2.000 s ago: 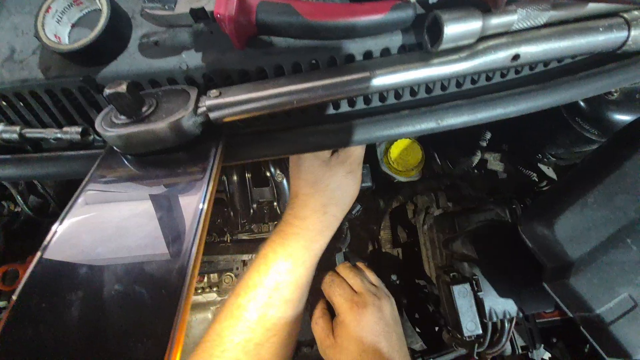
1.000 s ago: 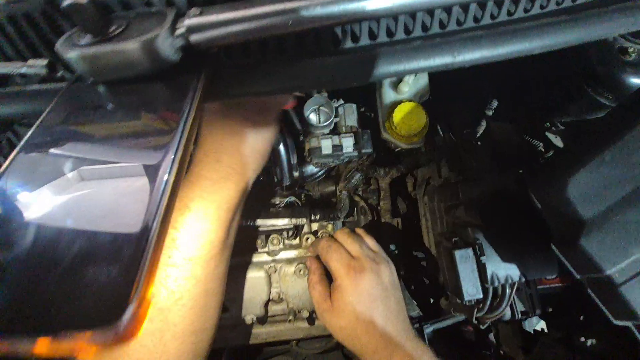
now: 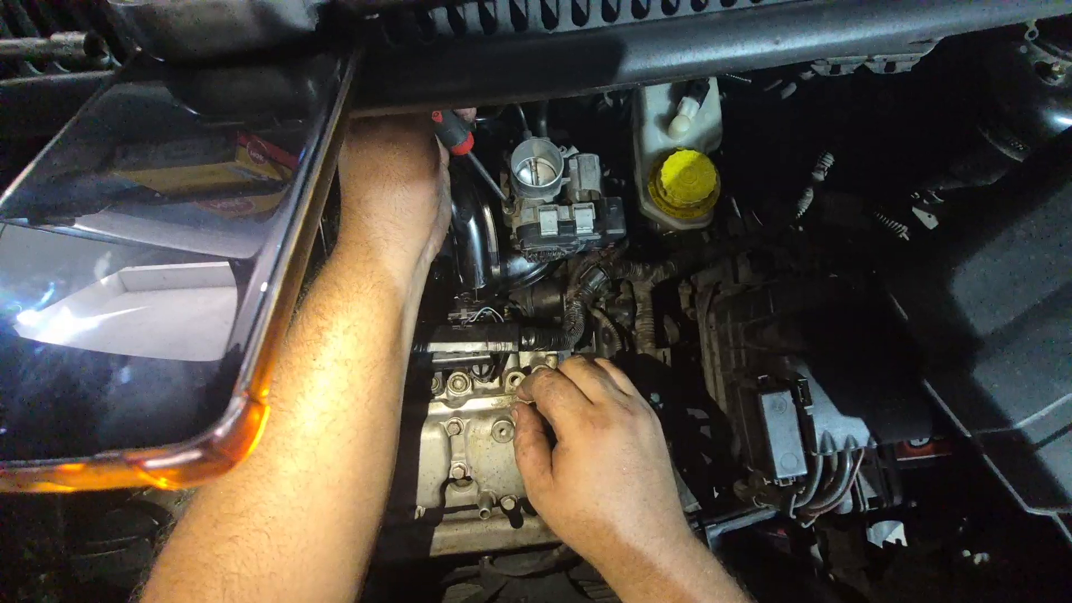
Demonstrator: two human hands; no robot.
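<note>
My left hand (image 3: 394, 176) reaches up under the dark crossbar and grips the red and black handle of a screwdriver (image 3: 456, 134); its fingers are mostly hidden. The screwdriver's shaft slants down to the right, its end at the left side of the throttle body (image 3: 538, 172). Curved black intake pipes (image 3: 476, 234) lie between that hand and the throttle body. My right hand (image 3: 599, 431) rests on the right edge of the metal engine cover (image 3: 469, 452), fingers bent by its bolts. Whether it holds anything small cannot be told.
A phone with an orange-edged case (image 3: 126, 335) covers the left side. The crossbar (image 3: 636, 63) spans the top. A reservoir with a yellow cap (image 3: 687, 180) stands right of the throttle body. A fuse or relay box (image 3: 783, 435) with cables and a large black cover (image 3: 988, 318) are at right.
My left hand has moved left from the throttle body area, which now shows, and a screwdriver is visible in it. My right hand stays near the engine cover's edge. The view has shifted lower.
</note>
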